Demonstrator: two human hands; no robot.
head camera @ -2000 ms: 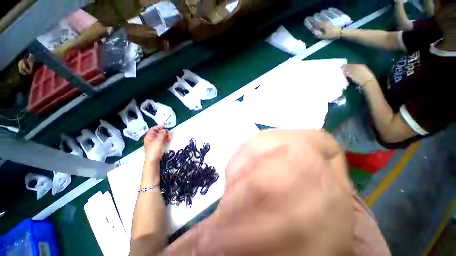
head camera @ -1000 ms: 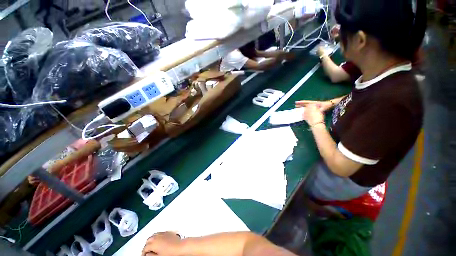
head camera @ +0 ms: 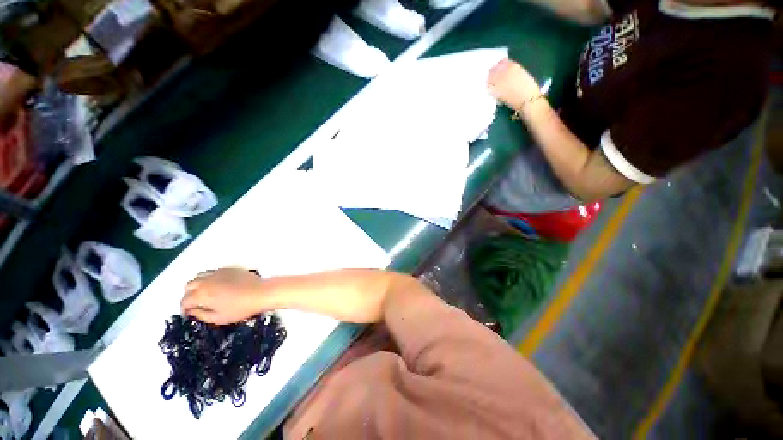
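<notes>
A tangled pile of short looped black cables [head camera: 219,361] lies on the white work mat [head camera: 266,232]. My right hand [head camera: 225,295] reaches in from the right and rests palm down over the pile's upper edge. Its fingers are curled and their tips are partly hidden, so I cannot tell if it grips a cable. My left hand is not in view. White wrapped pouches [head camera: 112,271] stand in a row on the dark green conveyor belt [head camera: 249,112] behind the mat. Some have dark cable on top.
White sheets [head camera: 403,137] lie spread right of the pile. A worker's hand [head camera: 515,86] touches their far edge. More white pouches [head camera: 352,47] lie farther up the belt. A grey post [head camera: 43,369] crosses at the left. A red tray [head camera: 17,146] is at the upper left.
The view has tilted down and swung, bringing the cable pile into sight. My right hand now lies at the pile. The other worker's hand has moved to the white sheets.
</notes>
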